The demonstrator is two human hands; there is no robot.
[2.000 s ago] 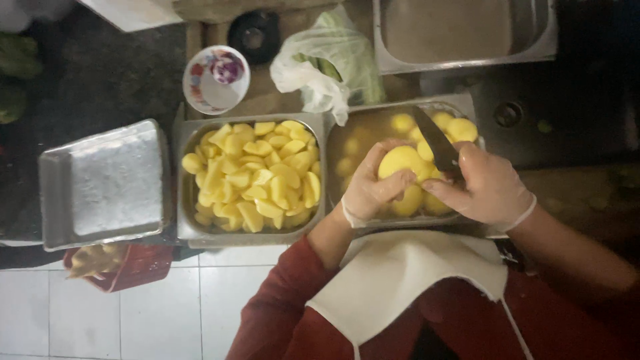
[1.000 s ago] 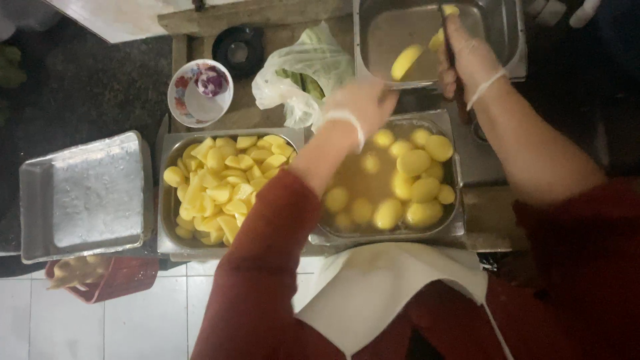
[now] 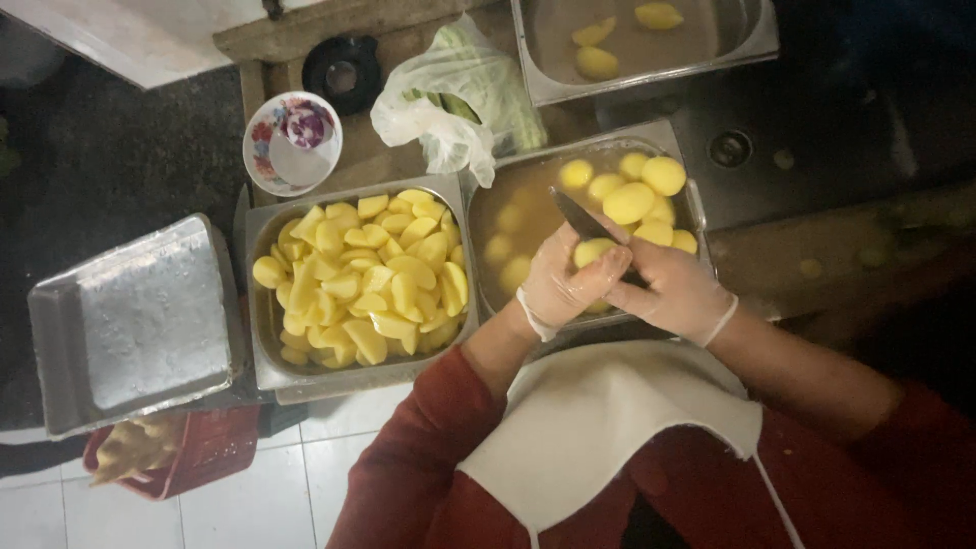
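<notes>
My left hand, in a clear glove, holds a peeled potato over a steel pan of cloudy water. My right hand, also gloved, grips a knife; its blade lies across the potato and points up and left. Whole peeled potatoes are heaped in the right part of that pan, others lie under the water. Just left, a second steel pan is full of cut potato pieces. Potato pieces also lie in a third steel pan at the top.
A metal tray lies at the left, with a red plastic crate below it. Behind the pans are a flowered bowl with a piece of red onion, a black round object and a plastic bag of green vegetables. A drain is at the right.
Both hands have come back from the top pan to the pan of whole potatoes, where the left now holds a potato under the knife. More potato pieces lie in the top pan than one second ago.
</notes>
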